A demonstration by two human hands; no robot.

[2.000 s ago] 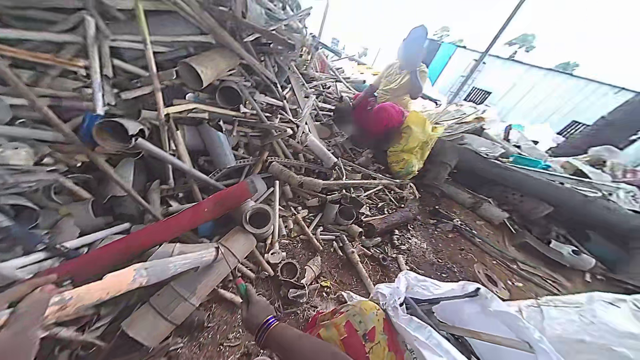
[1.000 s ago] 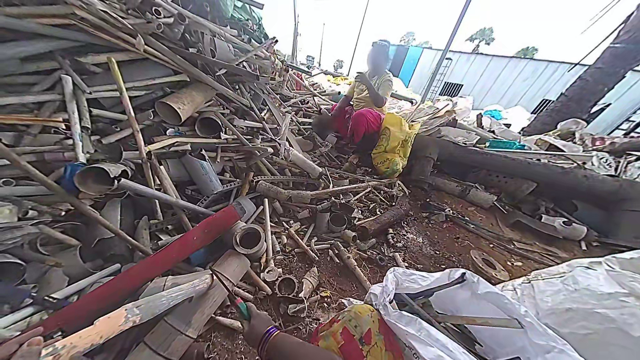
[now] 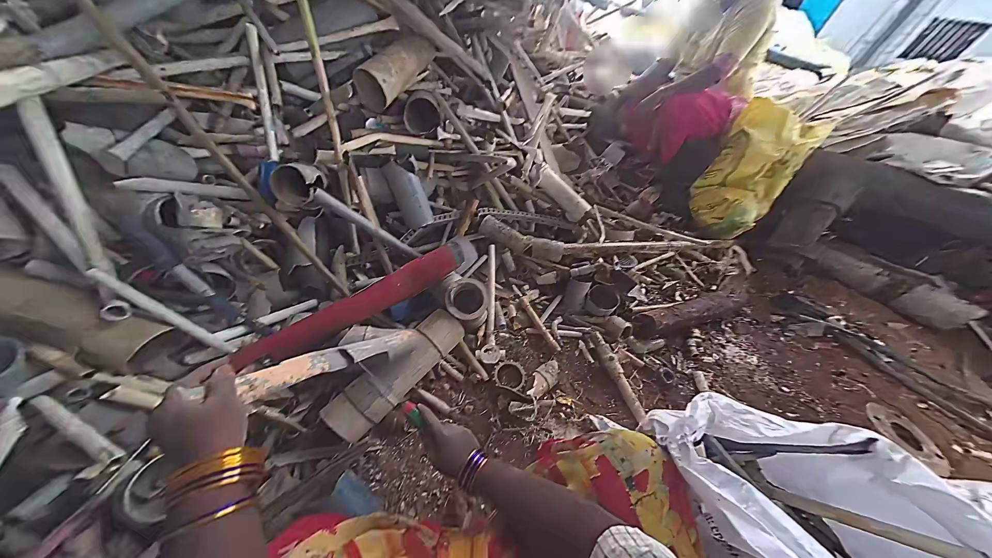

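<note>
My left hand [image 3: 205,415], with gold-coloured bangles, is closed around the near end of a pale, weathered pipe piece [image 3: 310,368] with peeling patches. Just beyond that piece lies a red pipe [image 3: 353,306], slanting up to the right. A wide, flat grey-brown pipe piece [image 3: 395,376] is under the pale piece's far end. My right hand [image 3: 446,442], with dark bangles, is closed around a small tool with a red and green handle [image 3: 414,415]; its working end is too blurred to make out. The right hand is lower right of the pale piece's far end.
A heap of scrap pipes [image 3: 403,194] spreads ahead and left. A white sack [image 3: 775,457] holding long strips lies at lower right. Another person [image 3: 682,116] bends over the heap beside a yellow sack [image 3: 752,170]. A thick dark pipe or log [image 3: 899,201] runs along the right.
The view has tilted downward, bringing more of both forearms into sight. The other person, upright a second ago, now leans down toward the heap.
</note>
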